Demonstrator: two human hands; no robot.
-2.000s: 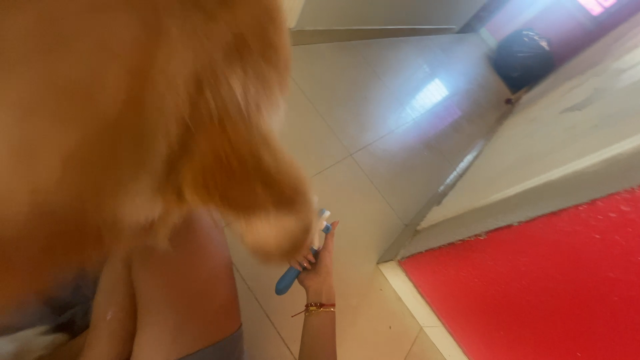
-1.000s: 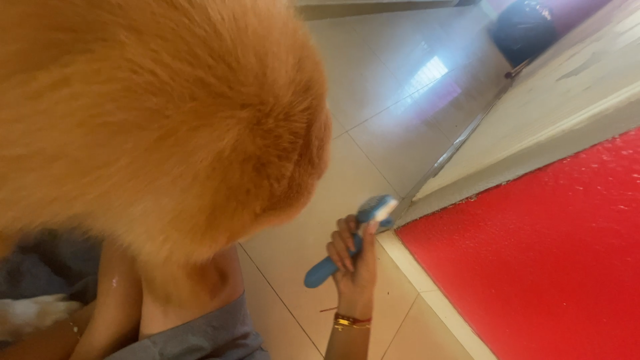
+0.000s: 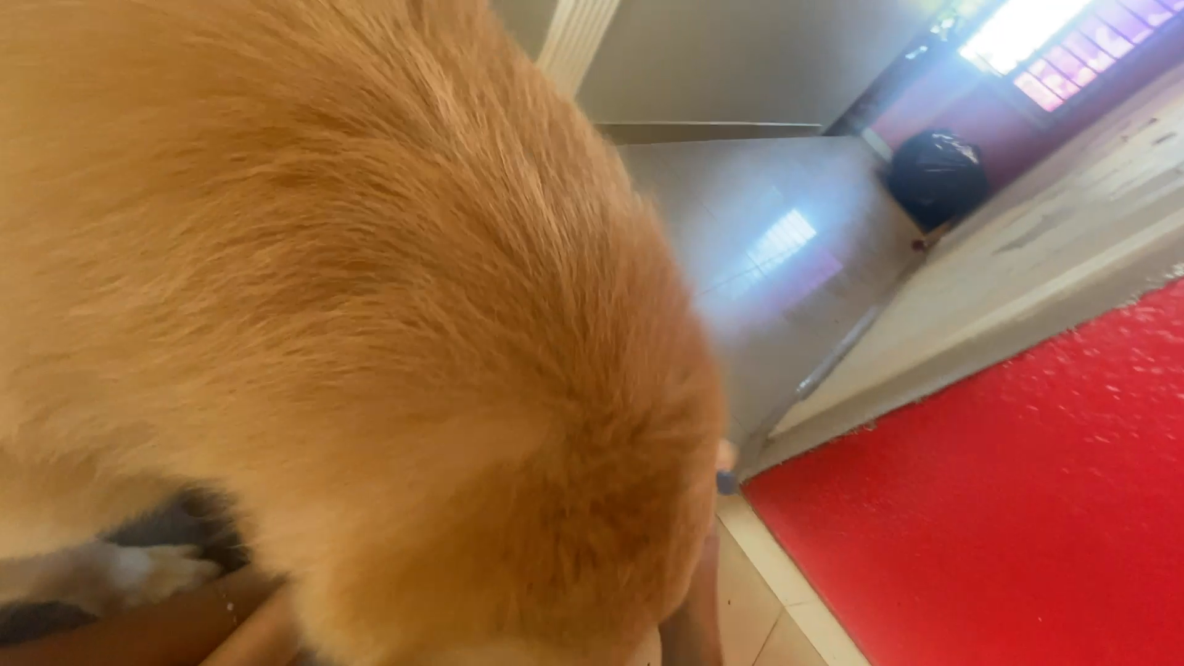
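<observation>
A dog with golden-orange fur (image 3: 444,305) fills the left and middle of the head view, very close. My right hand (image 3: 726,455) is mostly hidden behind the dog's furry edge; only a bit of finger shows, against a small blue part of the grooming brush (image 3: 727,482). My right forearm (image 3: 696,606) comes up from the bottom beside the fur. The brush head is hidden. At the lower left, bare limbs (image 3: 139,624), one with a thin chain, lie beneath the dog, near a pale paw (image 3: 166,572). My left hand cannot be made out.
A red surface (image 3: 999,499) with a pale tiled border (image 3: 795,592) lies at the right. Beyond it runs a low whitish wall (image 3: 1017,268). Shiny floor tiles (image 3: 768,305) stretch back to a black plastic bag (image 3: 939,180) by a barred window (image 3: 1064,55).
My right hand and the blue brush, in plain sight one second ago, are now mostly behind the dog. The dog's body covers more of the view and reaches farther right.
</observation>
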